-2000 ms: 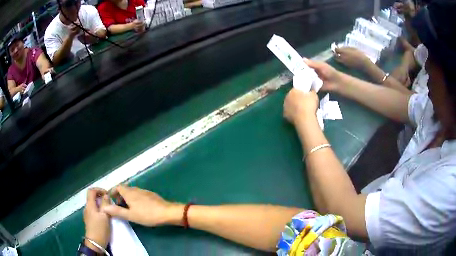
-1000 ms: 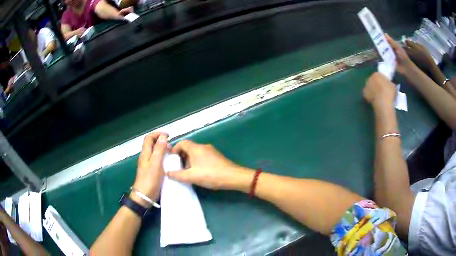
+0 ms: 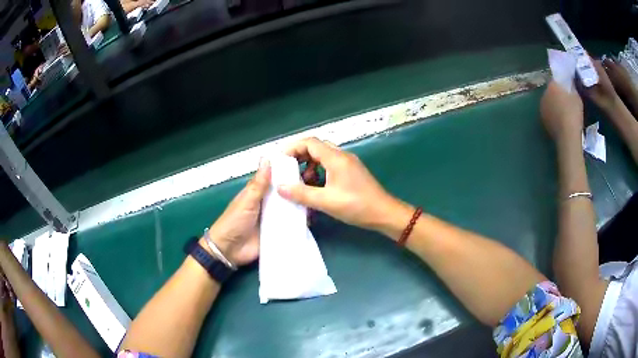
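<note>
A white wrapped item (image 3: 290, 245) lies upright in the picture between my hands, narrow at its top and flared at its lower end, with no print seen. My left hand (image 3: 241, 220) holds it along its left side, the thumb near the top. My right hand (image 3: 343, 185) pinches its upper right edge between thumb and curled fingers. The fingers behind the item are partly hidden.
The green worktop (image 3: 448, 182) has a chipped white edge strip beside a dark conveyor channel. A slim carton (image 3: 98, 301) and white strips (image 3: 50, 266) lie at left by a metal post (image 3: 31, 178). A neighbour at right holds a carton (image 3: 570, 45); folded paper (image 3: 594, 142) lies below.
My hands and the wrapped item have moved up and right in the picture. More of the item's upper part shows. The right neighbour's carton now has a loose white sheet beside it.
</note>
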